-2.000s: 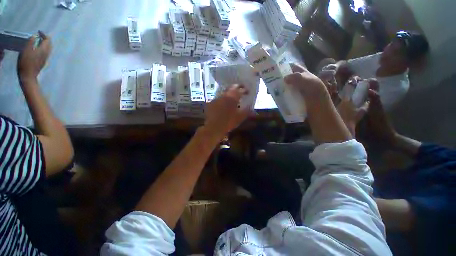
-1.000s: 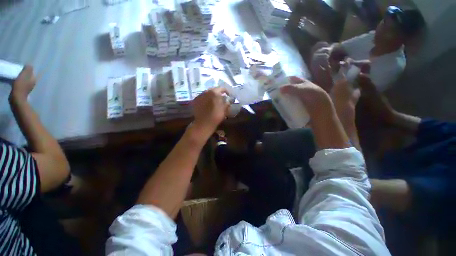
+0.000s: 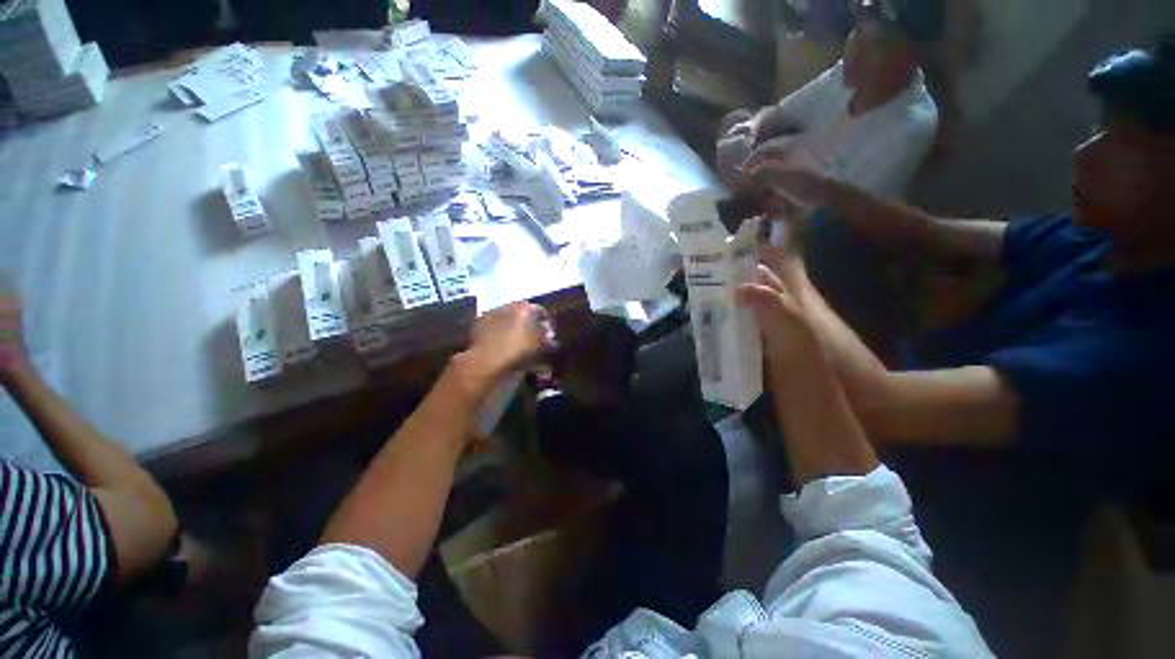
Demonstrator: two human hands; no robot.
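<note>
My right hand (image 3: 771, 306) holds a slim white printed carton (image 3: 722, 322) upright, to the right of the table corner. The carton's top end is open, with its flaps standing up. My left hand (image 3: 510, 337) is just off the table's front edge, fingers curled round a slim pale item (image 3: 496, 402) that shows below the hand. The item is blurred and mostly hidden. A crumpled whitish see-through bag (image 3: 629, 268) lies at the table corner between my hands.
A row of cartons (image 3: 322, 296) stands along the near table edge. Behind are a carton block (image 3: 387, 148), loose white pieces (image 3: 535, 174) and larger stacks (image 3: 593, 52). People sit left and right; an open brown box (image 3: 509, 579) is below.
The view has shifted, showing more of the table's far side and another person at right. My left hand has moved off the bag to beyond the table edge. My right hand still holds the carton, now more upright.
</note>
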